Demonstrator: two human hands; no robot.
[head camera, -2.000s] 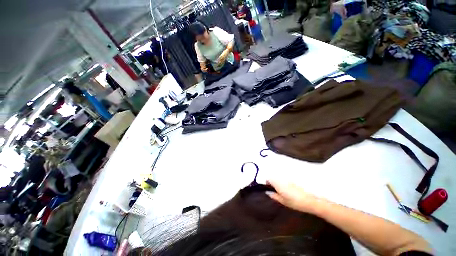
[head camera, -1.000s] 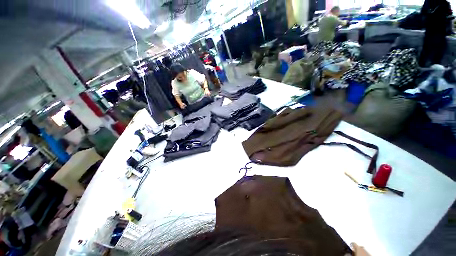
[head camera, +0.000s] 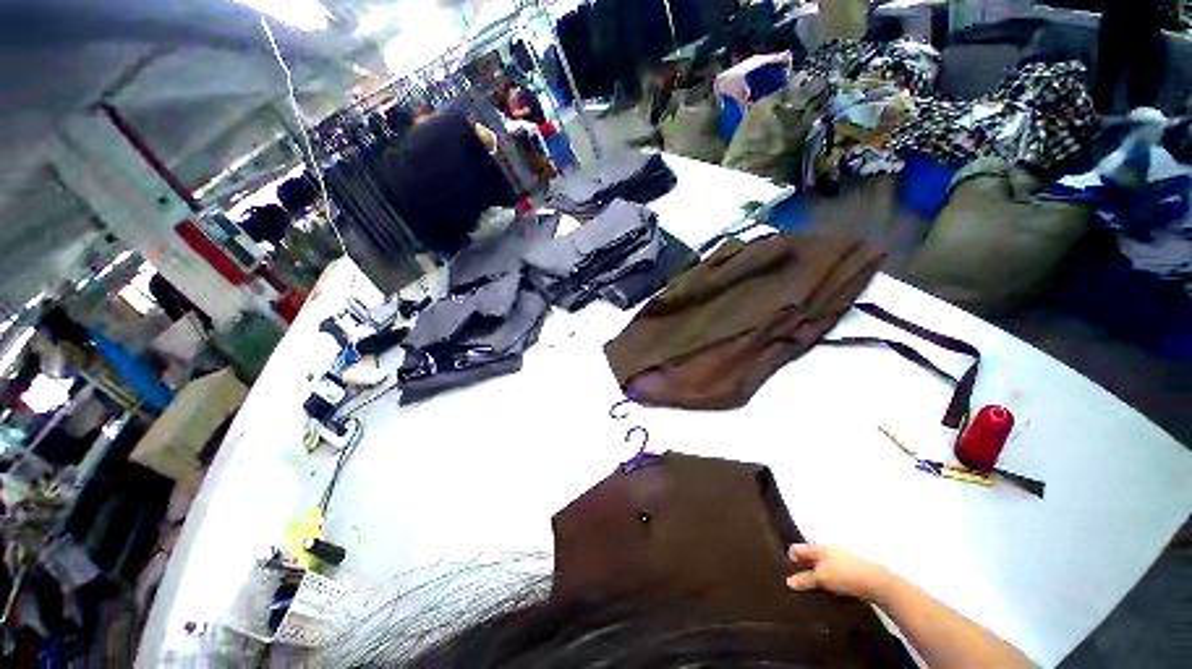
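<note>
A brown sleeveless garment (head camera: 680, 523) lies on the white table in front of me, neck away from me, its lower part hidden by my dark hair. A hanger hook (head camera: 637, 442) shows at its neckline. My right hand (head camera: 837, 572) is at the garment's right armhole edge, fingers curled and pinching the cloth. My left hand is not in view. A second brown garment (head camera: 745, 320) lies farther up the table, with its dark tie belt (head camera: 935, 342) trailing right. A red thread cone (head camera: 984, 437) stands at the right, beside small snips (head camera: 961, 473) and a thin stick (head camera: 897, 440).
Folded dark grey garments (head camera: 471, 327) lie at the far end, where a dark cloth (head camera: 447, 177) held up mostly hides a person. A white mesh basket (head camera: 307, 608), a yellow item (head camera: 305, 533) and corded devices (head camera: 330, 392) line the left edge. Sacks (head camera: 1000, 242) stand beyond the table.
My right hand has come from the neckline, via the bottom edge of the picture, to the right armhole. The near garment lies flatter. The far person now holds up a dark cloth.
</note>
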